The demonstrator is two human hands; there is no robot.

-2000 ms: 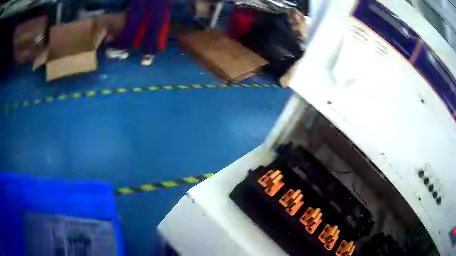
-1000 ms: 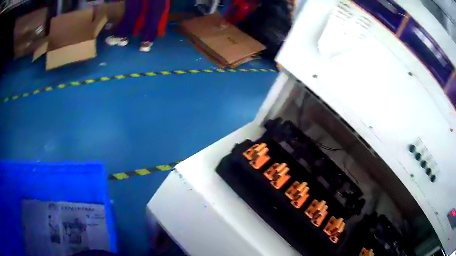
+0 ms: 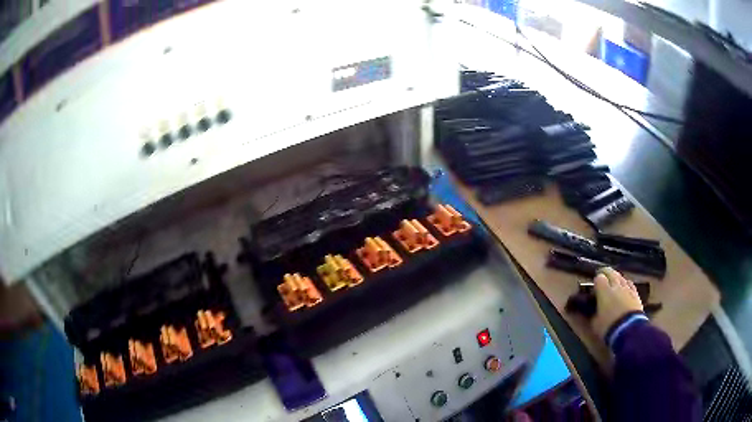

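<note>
My right hand [image 3: 617, 298] reaches in from the lower right in a dark purple sleeve. Its fingers lie on black remotes [image 3: 583, 302] at the near part of a brown cardboard sheet [image 3: 515, 216]; whether they grip one cannot be told. More loose remotes [image 3: 631, 254] lie just beyond the hand, and a large dark heap of remotes [image 3: 507, 136] is behind them. My left hand is not in view. In the white test machine [image 3: 247, 78], the orange nests [image 3: 379, 254] of both stations hold no remotes. One nest is yellower.
A dark smartphone [image 3: 295, 379] lies between the stations. The machine's front has a lit red switch [image 3: 484, 337], round push buttons [image 3: 466, 381] and a bright small display [image 3: 350, 410] at the bottom edge. Thin black cables [image 3: 577, 82] cross the bench at the upper right.
The view has swung right, from the floor, cartons and blue bin to both stations and the remotes on the bench. My right hand has come into view at the remotes.
</note>
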